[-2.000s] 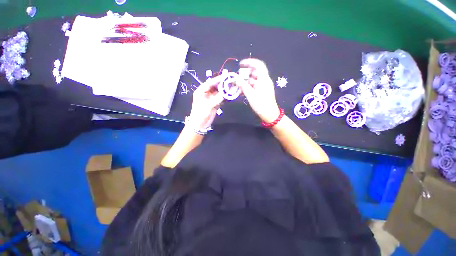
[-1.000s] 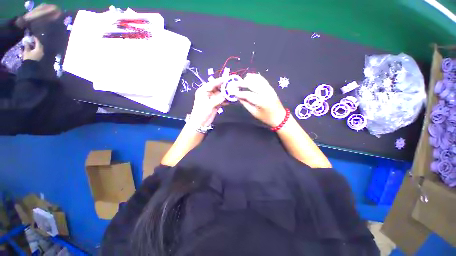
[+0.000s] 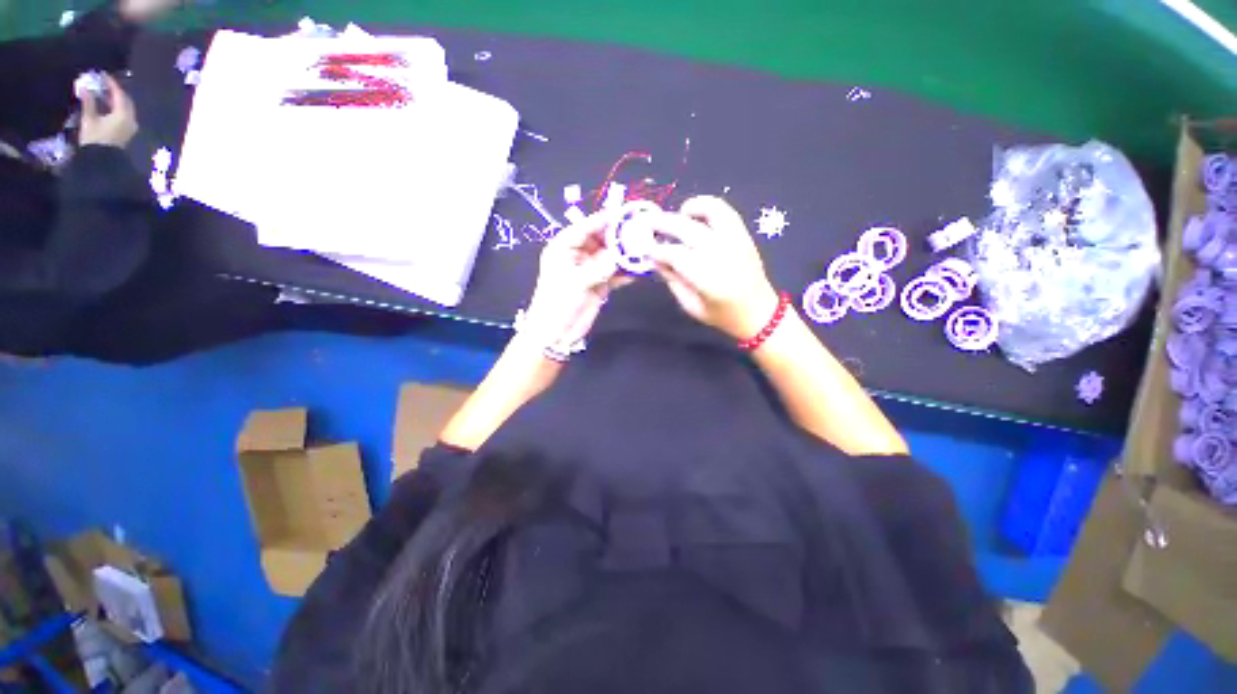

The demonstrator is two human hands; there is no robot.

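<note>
A pale round housing (image 3: pixel 634 236) is held upright between my two hands above the front part of the black mat. My left hand (image 3: pixel 575 269) grips its left edge with the fingertips. My right hand (image 3: pixel 711 266) has its thumb and fingers on the housing's right side and covers part of its face. Thin red wire leads (image 3: pixel 632 174) curl on the mat just beyond the housing; whether one joins it cannot be told. A small white block (image 3: pixel 573 194) lies near the wires.
Loose round housings (image 3: pixel 853 275) lie right of my hands, beside a clear plastic bag (image 3: pixel 1065 258). A star-shaped insert (image 3: pixel 772 220) lies nearer. White foam sheets (image 3: pixel 346 176) bear red wires. A box of lilac housings (image 3: pixel 1201 319) stands right. Another person's hand (image 3: pixel 111 114) holds a small part at left.
Over the last two seconds, my right hand has come lower onto the housing, and more red wire shows beyond it. The other person's arms have come into view at upper left.
</note>
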